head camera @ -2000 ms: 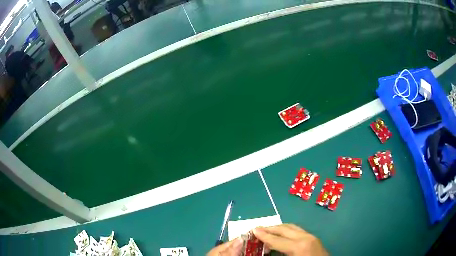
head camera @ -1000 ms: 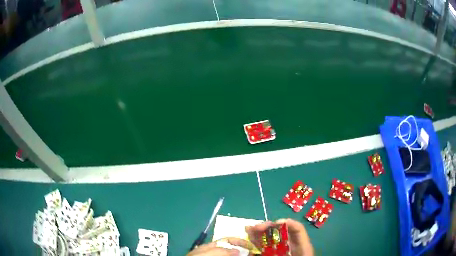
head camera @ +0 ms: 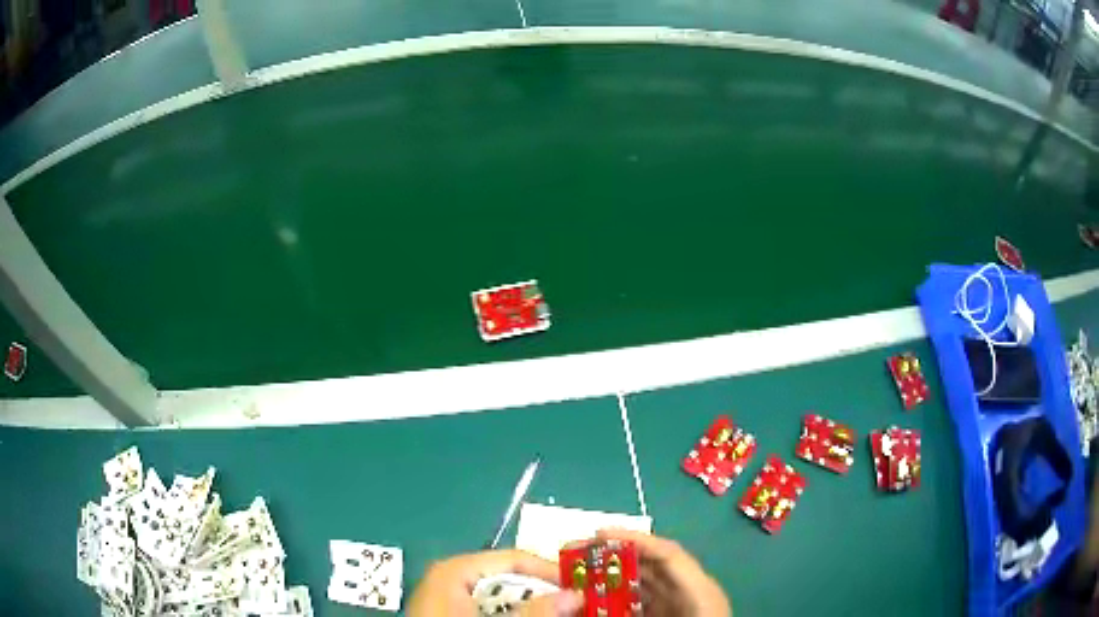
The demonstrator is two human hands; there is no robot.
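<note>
My left hand (head camera: 464,587) is at the bottom edge, its fingers around a white plastic panel (head camera: 509,589), with the thumb reaching to the red circuit board. My right hand (head camera: 679,583) holds the red circuit board (head camera: 600,579) at its right side, component face up. The two parts are side by side; whether they touch is hard to tell. Both hands are partly cut off by the frame. A white card (head camera: 566,523) lies partly under the hands. A pen-shaped tool (head camera: 519,495) lies behind my left hand, its lower end hidden.
A heap of white panels (head camera: 181,542) is at lower left, with one single panel (head camera: 365,574) beside it. Several loose red boards (head camera: 773,493) lie right of the hands. A blue tray (head camera: 958,416) holds personal items. A white-rimmed unit (head camera: 510,310) is on the green belt (head camera: 362,229).
My left hand now shows a white panel. The red board in my right hand has moved left and lies flatter to the view. The unit on the belt has moved left.
</note>
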